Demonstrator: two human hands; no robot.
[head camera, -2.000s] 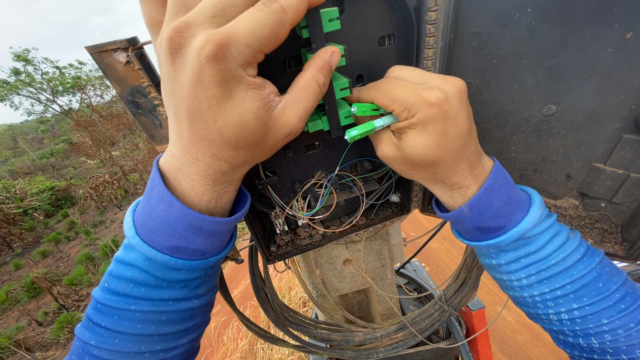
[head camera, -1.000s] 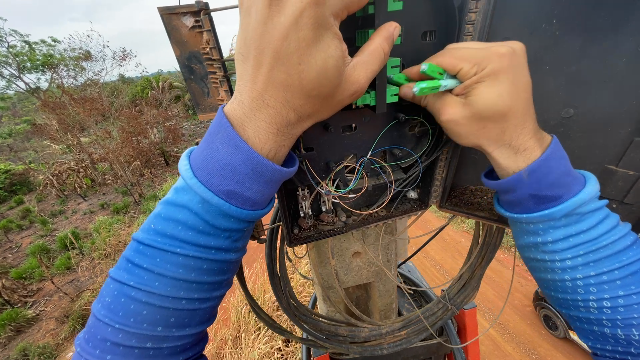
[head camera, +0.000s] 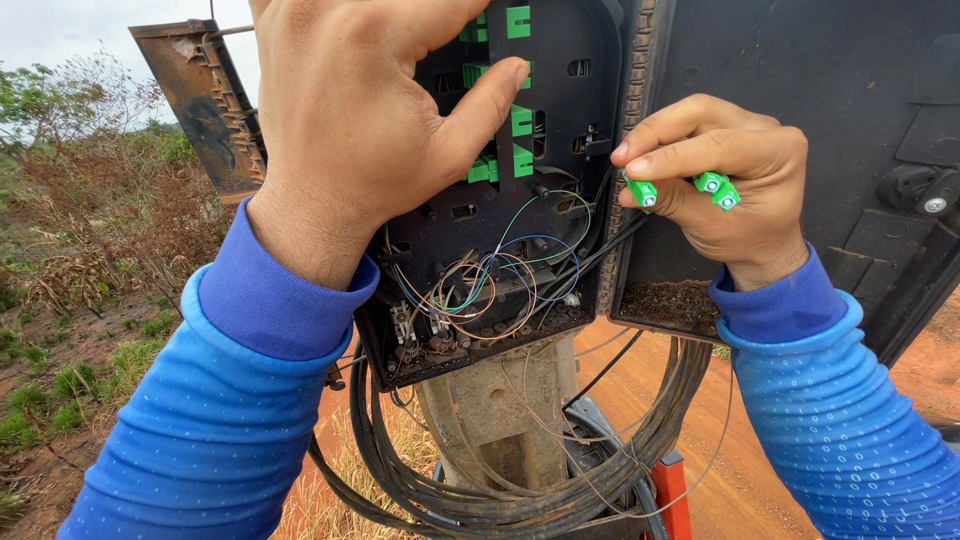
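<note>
My left hand (head camera: 367, 112) lies over the upper left of a black fiber distribution box (head camera: 480, 217), its thumb across the column of green fiber adapters (head camera: 521, 120); most of its fingers run out of view at the top. To the right, by the hinge, my right hand (head camera: 720, 165) pinches a green fiber connector (head camera: 642, 193) between thumb and fingers. Two more green connectors (head camera: 716, 187) stick out between its fingers, white ferrules facing the camera. Thin coloured fibers (head camera: 480, 285) loop in the bottom of the box, beside black cables (head camera: 600, 255).
The box's black door (head camera: 780, 75) stands swung out at the right, with dirt along its lower edge. Coiled black cable (head camera: 525, 502) hangs around the concrete pole (head camera: 495, 405) below. A rusty open cover (head camera: 199, 105) is at the upper left. Something red (head camera: 671, 495) stands lower right.
My right hand has moved right, away from the adapters, with the green connectors in it, and their tips now face the camera. My left hand remains over the box's upper left.
</note>
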